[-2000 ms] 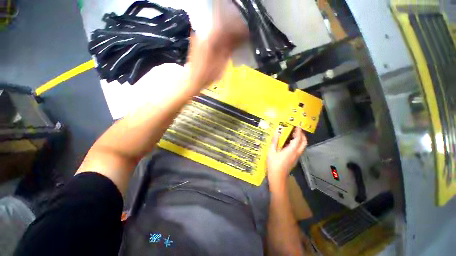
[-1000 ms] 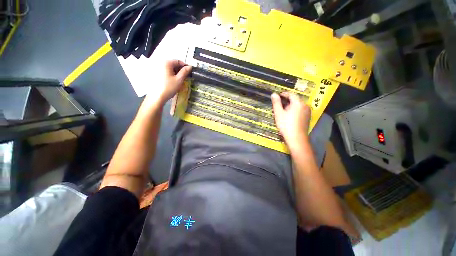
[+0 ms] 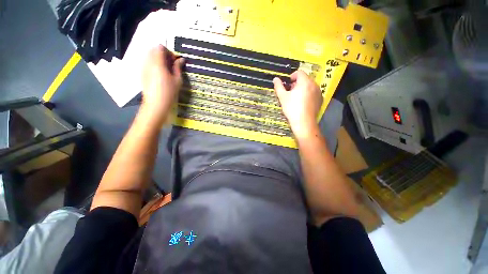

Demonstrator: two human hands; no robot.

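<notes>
The yellow fixture plate (image 3: 257,27) lies over the wearer's lap. One black zipper (image 3: 235,55) fills its top slot. A second black zipper (image 3: 230,73) lies along the slot below, pale line showing. My left hand (image 3: 163,77) pinches this second zipper's left end at the plate's left edge. My right hand (image 3: 299,99) has thumb and finger at its right end, near the end clips. The slots below look grey-brown and metallic, with yellow bars between. The fingertips hide both ends of the second zipper.
A black zipper pile (image 3: 101,27) lies on a white sheet (image 3: 126,80) at upper left. A pale control box (image 3: 385,101) with red display is on the right. A spare yellow fixture (image 3: 409,184) is low right. A grey apron (image 3: 235,214) is under the plate.
Two seconds ago my left hand was up by the zippers beyond the plate. Since one second ago, the second zipper, then dark and held over the slots, lies along the second slot with its pale line showing.
</notes>
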